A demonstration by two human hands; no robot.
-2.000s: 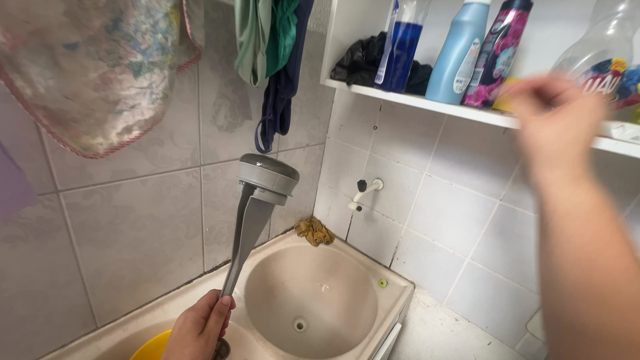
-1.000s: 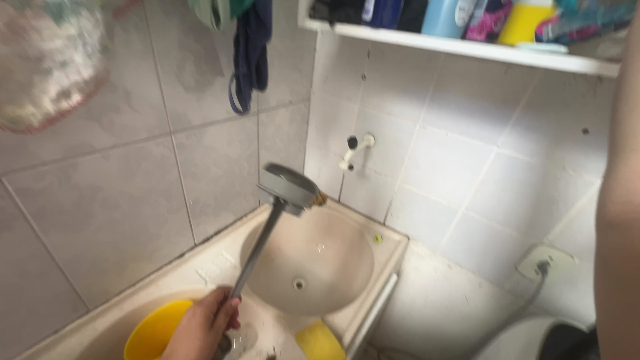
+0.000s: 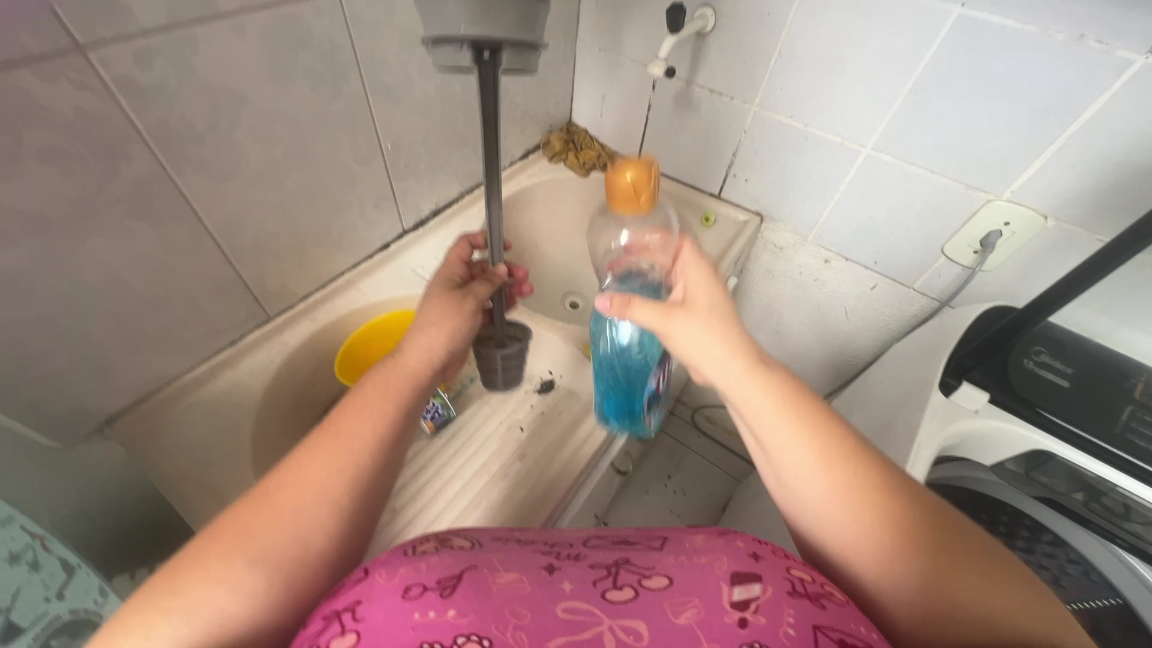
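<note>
My left hand (image 3: 468,292) grips the thin grey shaft of a long-handled tool (image 3: 491,162), held upright above the sink's ridged middle part. A wide grey head tops it, cut off by the upper edge of view; a small dark ribbed cup shape (image 3: 502,358) is at its lower end. My right hand (image 3: 688,315) is wrapped around a clear plastic bottle (image 3: 630,360) of blue liquid with an orange cap. Blurring hides the bottle's label details. The bottle stands upright in the air, right of the tool and apart from it.
The double laundry sink (image 3: 540,459) holds a yellow bowl (image 3: 373,346) in its left basin. A brown cloth (image 3: 576,148) lies at the back corner below a wall tap (image 3: 679,40). Dark debris (image 3: 545,386) lies on the ridges. A washing machine (image 3: 945,396) stands right, near a socket (image 3: 994,236).
My right hand, raised at the shelf two seconds ago, is now down in front of me with the blue bottle. The tool has gone from tilted to upright. The view has tipped downward.
</note>
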